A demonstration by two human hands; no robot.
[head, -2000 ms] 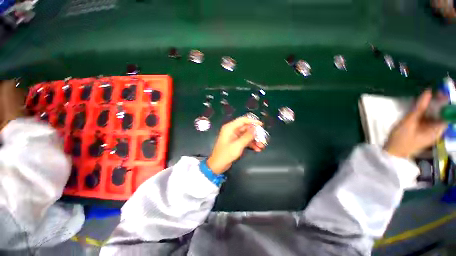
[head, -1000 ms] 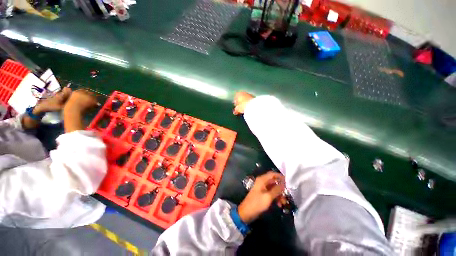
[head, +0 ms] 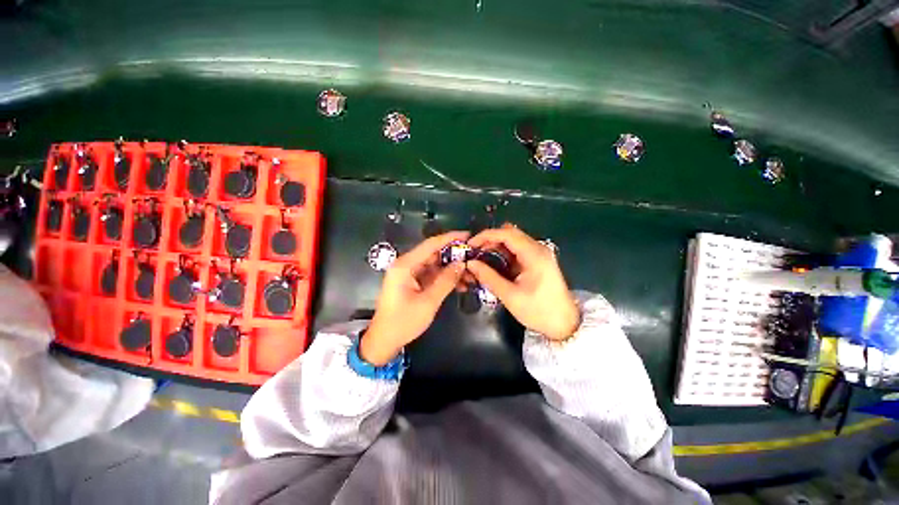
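My left hand (head: 409,296), with a blue wrist strap, holds a round circuit board (head: 455,253) with a shiny speckled face between thumb and fingers. My right hand (head: 529,286) holds a black disc (head: 494,259) right beside the board. The two pieces are close together; whether they touch is unclear. Just below the fingers, another speckled board (head: 486,296) and a dark disc lie on the mat, partly hidden. One more board (head: 381,257) lies left of my left hand, and another is partly hidden behind my right hand.
An orange-red tray (head: 317,247) with black discs is at left, beside another person's sleeve (head: 59,385). Several boards (head: 396,126) lie in a row farther back. At right are a white tray (head: 693,325), the glue syringe (head: 818,281) and a blue holder (head: 848,318).
The view has swung back over the bench. My right hand, stretched forward a second ago, is now beside my left hand with a black disc. The neighbour's hands have left the view.
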